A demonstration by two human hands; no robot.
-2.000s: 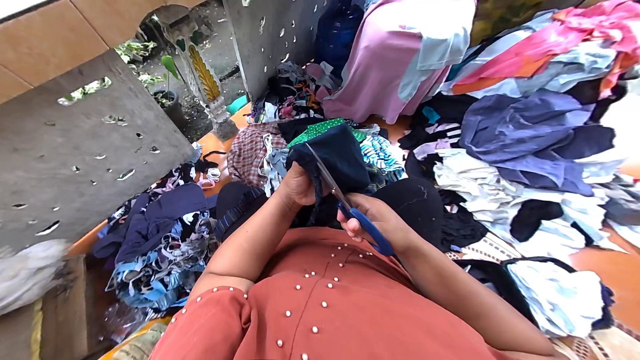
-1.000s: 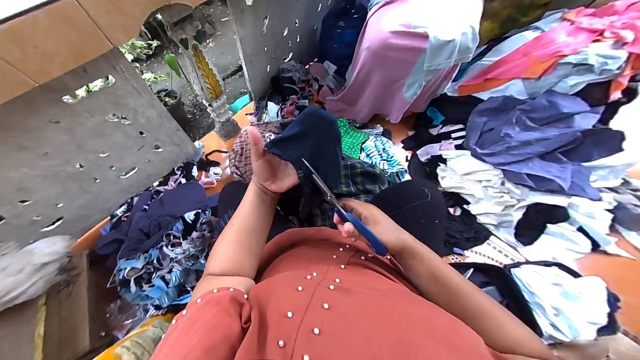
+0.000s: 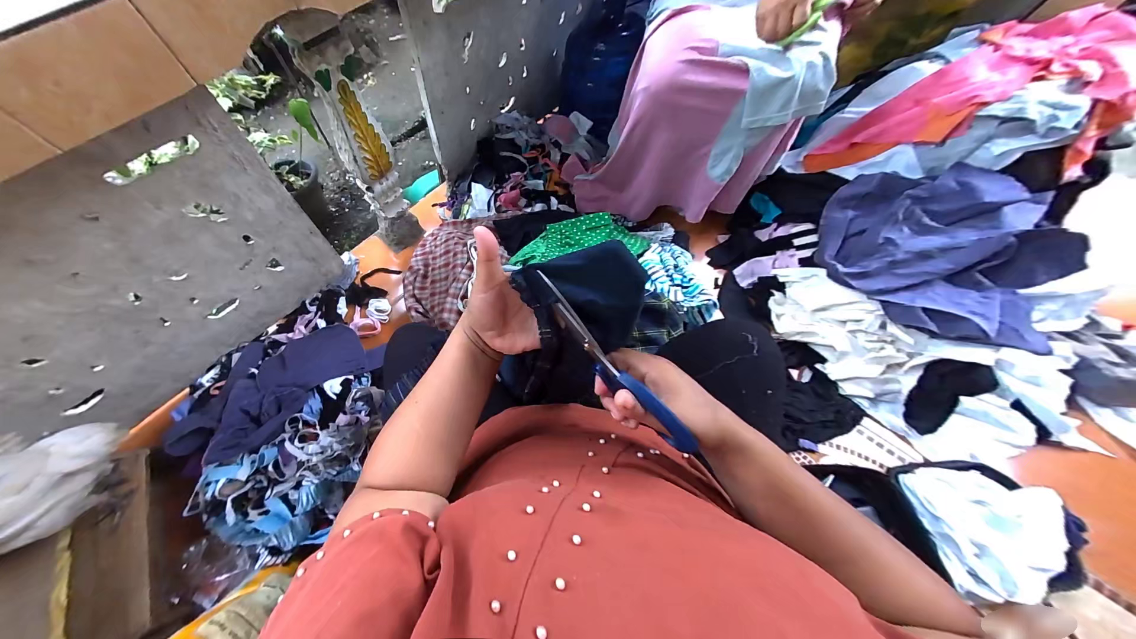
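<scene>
My right hand (image 3: 652, 390) is closed around the blue handles of a pair of scissors (image 3: 577, 327), whose blades point up and left over a dark navy cloth (image 3: 596, 288). At the cloth's left edge is my left hand (image 3: 504, 311), thumb raised and palm turned to the right; its other fingers are partly hidden, so its hold on the cloth cannot be told. Behind the navy cloth lie a green dotted cloth (image 3: 581, 238) and a red checked cloth (image 3: 437, 275). Dark plaid fabric (image 3: 657, 321) rests over my lap.
Cut strips (image 3: 266, 488) and navy pieces are heaped on the left. Purple cloth (image 3: 932, 240), white scraps (image 3: 843, 328) and a bag of white cloth (image 3: 985, 524) lie on the right. Another person's hand (image 3: 781, 18) holds green cloth above a pink skirt (image 3: 666, 115). A perforated wall stands at left.
Two seconds ago my left hand was closed at the navy cloth; now its thumb is up and the palm shows. The other person's hand has come into view at the top.
</scene>
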